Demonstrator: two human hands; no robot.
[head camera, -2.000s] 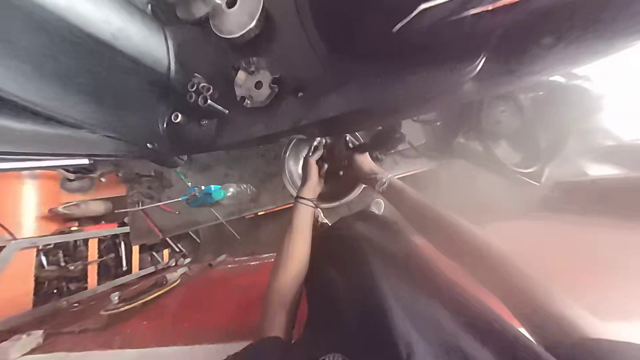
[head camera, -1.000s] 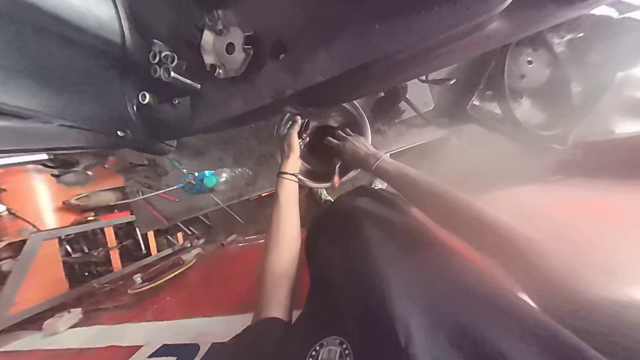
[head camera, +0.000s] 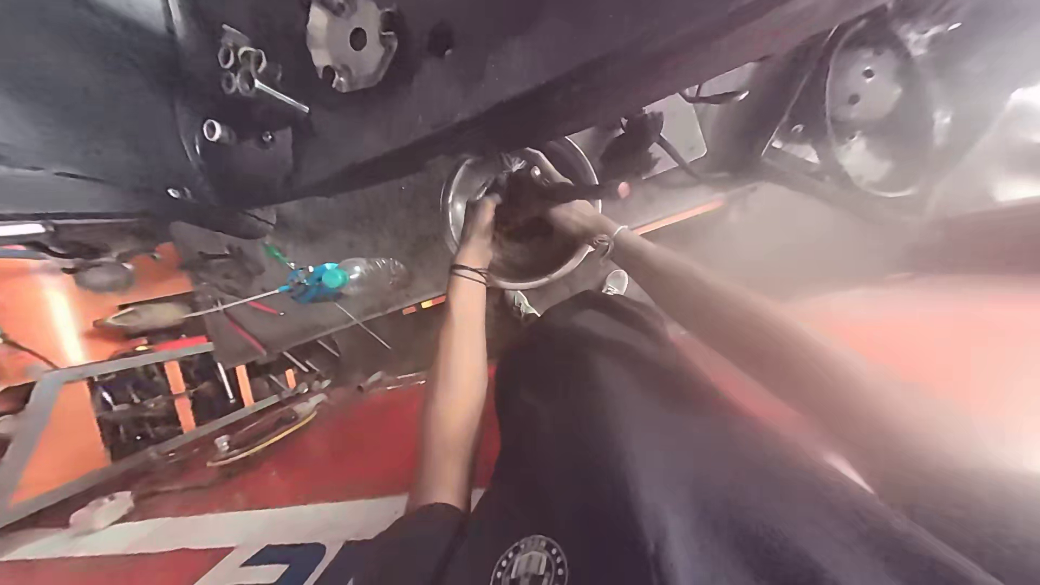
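A round metal basin (head camera: 540, 278) stands in front of my body, with a dark part (head camera: 524, 215) over it. My left hand (head camera: 481, 223) is at the left side of this dark part, its fingers curled against it. From the right, my right hand (head camera: 573, 213) reaches in over the basin and touches the same part; a dark handle with a reddish end (head camera: 624, 190) sticks out beside it. Blur and shadow hide the fingertips of both hands and what exactly the part is.
On the dark surface ahead lie a notched metal disc (head camera: 354, 45) and several small metal cylinders (head camera: 242, 69). A spray bottle with a teal collar (head camera: 333, 276) lies on the grey bench at left, near an orange tool tray (head camera: 183, 396). A round metal pulley-like part (head camera: 869, 122) is at right.
The dark handle with the reddish end pointed down over the basin a second ago and now points right. My right hand has shifted on the dark part. The view has moved somewhat.
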